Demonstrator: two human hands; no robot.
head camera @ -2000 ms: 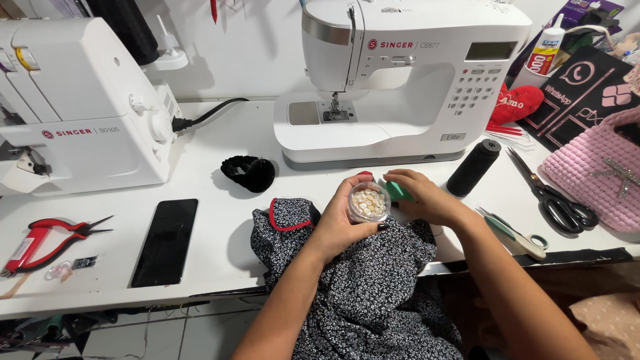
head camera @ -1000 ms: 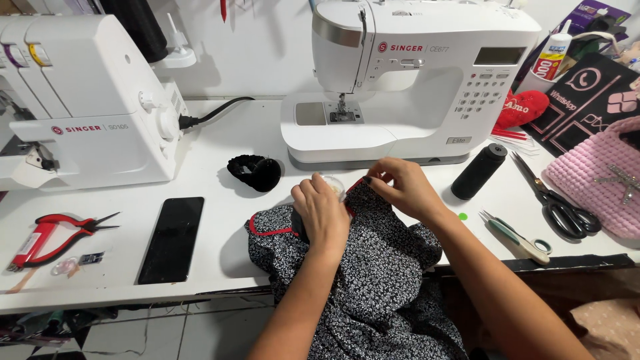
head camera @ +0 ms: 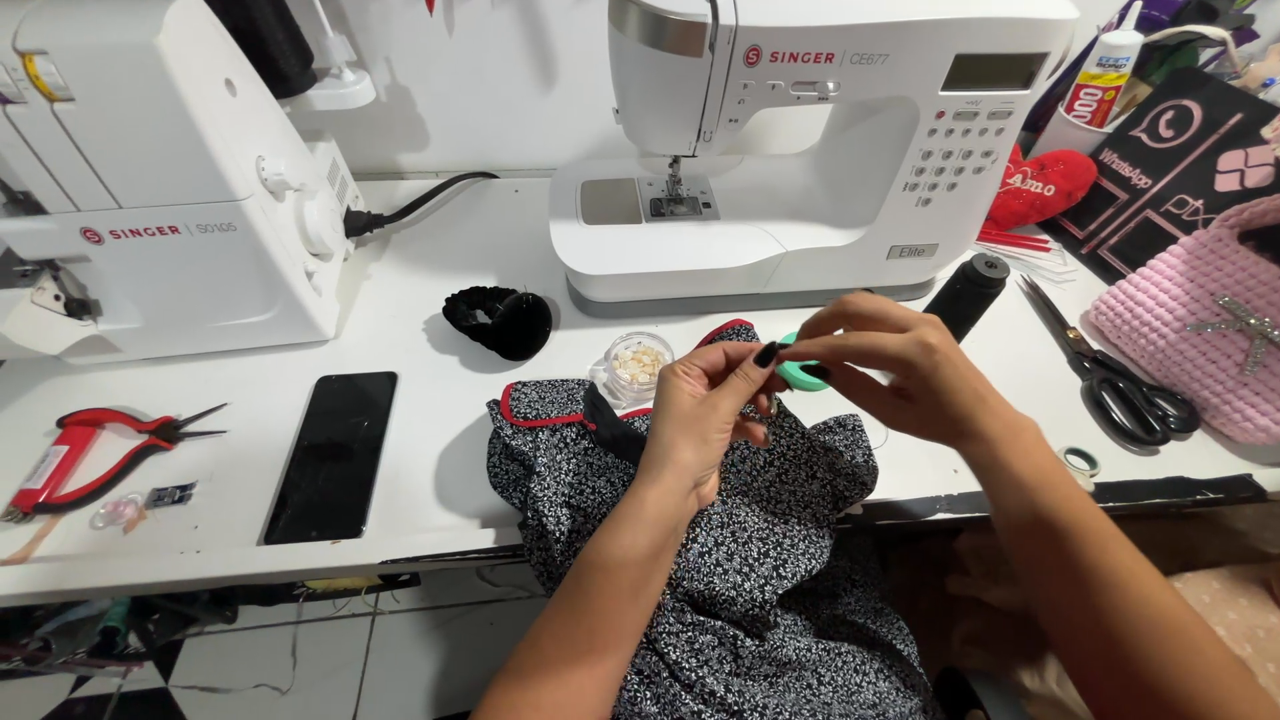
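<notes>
Black-and-white printed fabric with red trim [head camera: 690,560] hangs over the table's front edge. Above it my left hand [head camera: 715,405] has its thumb and fingers pinched together; what they pinch is too small to tell. The fingertips of my right hand [head camera: 890,360] meet those of the left, and whether they hold anything cannot be made out. Just left of the hands stands a small clear jar of pale beads [head camera: 638,362]. A round green lid [head camera: 803,370] lies partly behind the right fingers. A black fabric strip [head camera: 610,425] rests on the printed fabric beside my left hand.
A sewing machine [head camera: 780,220] stands behind the hands, a serger [head camera: 190,230] at left. Nearer lie a black scrunchie [head camera: 498,322], a phone [head camera: 332,455] and red-handled pliers [head camera: 110,450]. At right are a thread spool [head camera: 968,295], black scissors [head camera: 1105,375] and a pink crocheted bag [head camera: 1200,310].
The right hand held the green lid two seconds ago, and the left held the bead jar. Jar and lid now rest on the table, and both hands meet fingertip to fingertip over the fabric.
</notes>
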